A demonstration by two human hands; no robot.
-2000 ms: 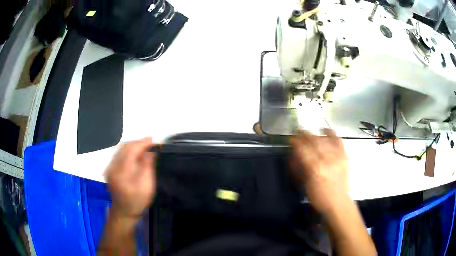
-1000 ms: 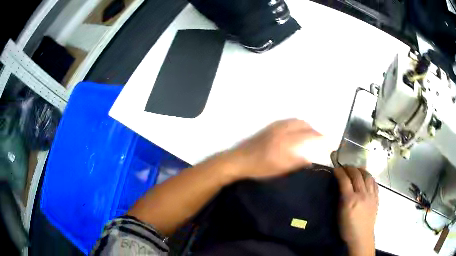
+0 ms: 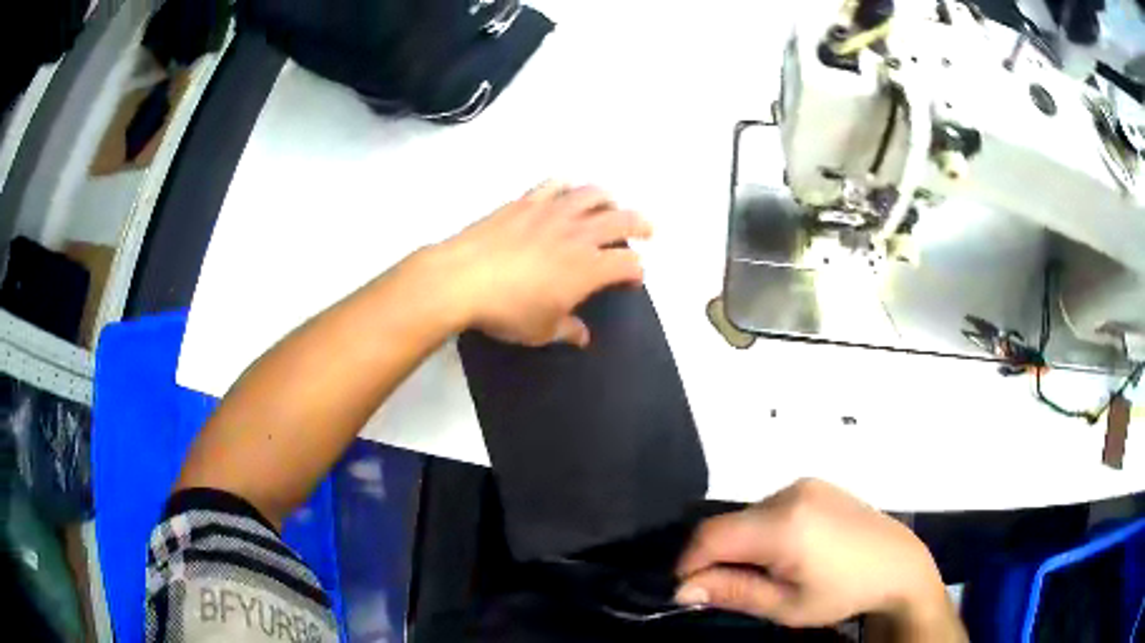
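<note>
The flat black panel (image 3: 590,421) lies in front of me, over the table's front edge, its lower end against a black fabric bag piece (image 3: 628,590). My left hand (image 3: 546,270) rests on the panel's upper end with fingers spread; whether it grips the panel is hard to tell. My right hand (image 3: 804,553) pinches the black bag piece near the panel's lower right corner. A thin pale line shows on the bag piece by my right fingertips. The bag piece is mostly hidden at the frame's lower edge.
The sewing machine (image 3: 854,151) stands at the right with its shiny bed (image 3: 766,289). Thread snips (image 3: 998,342) and a brown tab (image 3: 1115,433) lie at right. Stacked black pieces (image 3: 402,57) sit at back left. Blue crates (image 3: 132,440) stand below the table on both sides.
The flat panel has moved from the table's left to in front of me, under my left hand. My right hand is lower, at the bag piece. The yellow label no longer shows. The view has turned.
</note>
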